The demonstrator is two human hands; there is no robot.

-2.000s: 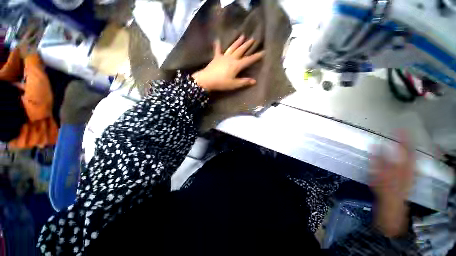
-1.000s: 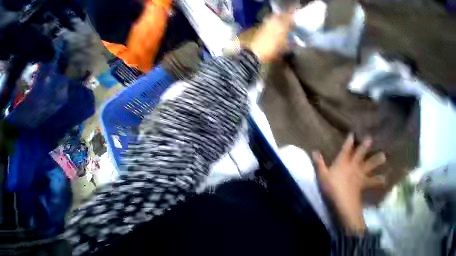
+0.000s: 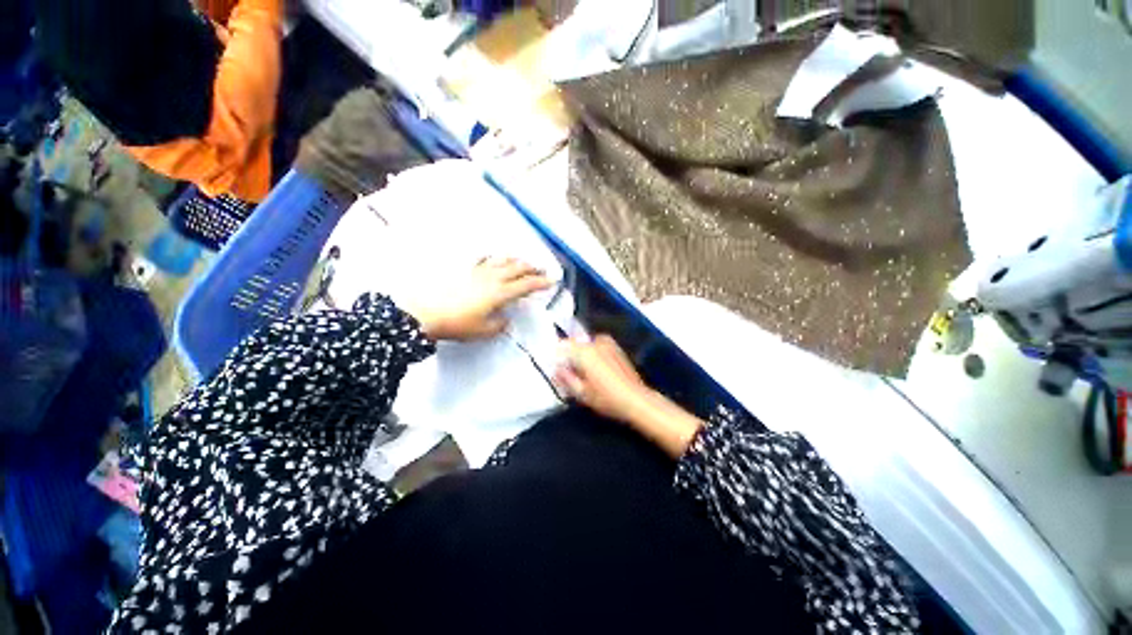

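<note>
A white-backed piece (image 3: 441, 236) lies over my lap and the blue basket's edge, left of the table, with narrow dark lines near its right side. My left hand (image 3: 487, 298) lies on it, fingers together pointing right. My right hand (image 3: 598, 375) pinches its right edge near a dark line, fingers bent. A brown speckled garment panel (image 3: 770, 199) lies spread and creased on the table, with small white pieces (image 3: 857, 77) on its upper right. Neither hand touches that panel.
The sewing machine head (image 3: 1068, 285) stands at the right, with red and black loops (image 3: 1097, 428) under it. The white table edge (image 3: 857, 453) runs diagonally. A blue basket (image 3: 255, 267) stands at left. A person's orange sleeve (image 3: 242, 99) is at upper left.
My left hand has come back from the table's far side onto the white-backed piece. My right hand has left the brown panel and now pinches the white-backed piece. The view has shifted.
</note>
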